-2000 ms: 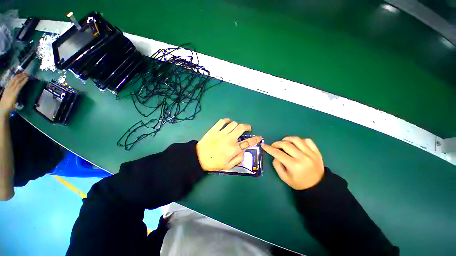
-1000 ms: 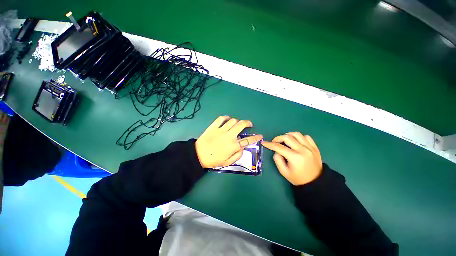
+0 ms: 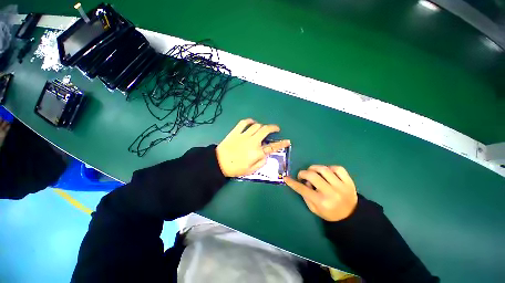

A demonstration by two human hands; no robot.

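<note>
A palm-sized device housing (image 3: 275, 166) with a black frame and a silver-white inside lies open side up on the green bench. My left hand (image 3: 243, 150) rests over its left part and upper edge, fingers spread, holding it down and hiding that part. My right hand (image 3: 326, 190) is at its right side. The right index fingertip touches the housing's lower right corner, by a small orange spot. I cannot tell whether a small piece is under that fingertip.
Stacked housings (image 3: 105, 50) lean at the upper left, beside a tangled heap of thin black cables (image 3: 185, 88). Another small stack of housings (image 3: 60, 105) and scattered white parts (image 3: 49, 51) lie further left. A neighbour's dark sleeve (image 3: 27, 160) shows at the left edge.
My right index fingertip has moved from the housing's upper right corner down to its lower right corner. My left hand stays on the housing. The neighbour's hand has left the bench.
</note>
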